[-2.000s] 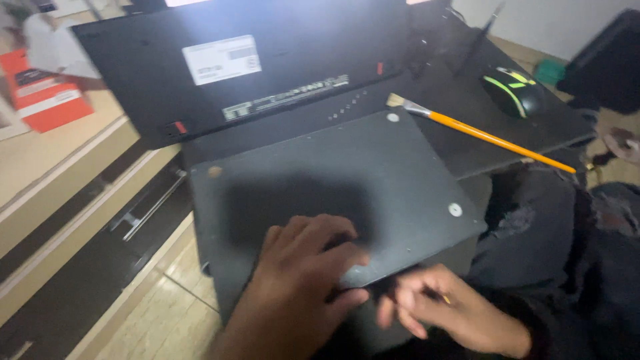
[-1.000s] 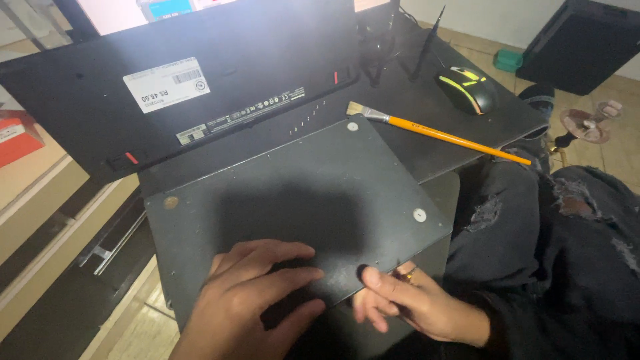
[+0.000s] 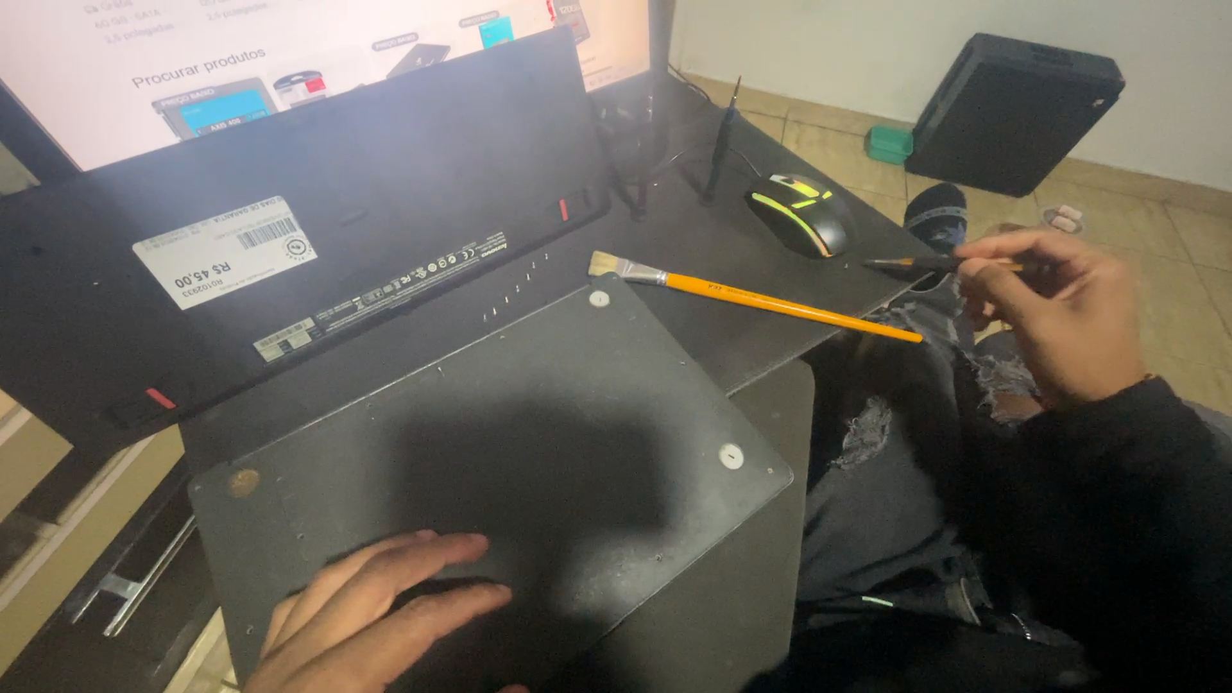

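Note:
My left hand (image 3: 385, 611) rests, fingers spread, on the near left part of a dark laptop bottom cover (image 3: 500, 443) with round feet at its corners. At the right, my right hand (image 3: 1054, 313) pinches a slim dark pointed tool (image 3: 914, 263), whose exact kind I cannot tell; its tip points left over the desk edge. A flat paintbrush with an orange handle (image 3: 789, 310) lies beside the cover's far corner. Small screws (image 3: 510, 294) sit in a row between the cover and a dark panel bearing a label (image 3: 385, 183), which leans at a tilt behind.
Behind the panel stands a lit screen (image 3: 318, 58). A black mouse with yellow-green stripes (image 3: 799, 214) and an upright thin dark tool (image 3: 722, 144) are on the dark desk. On the floor are a black case (image 3: 1015, 111) and a green container (image 3: 889, 144). My legs are below right.
My right hand has moved from the cover's near edge out to the right, and now holds the pointed tool. My left hand stays on the cover. The view has shifted.

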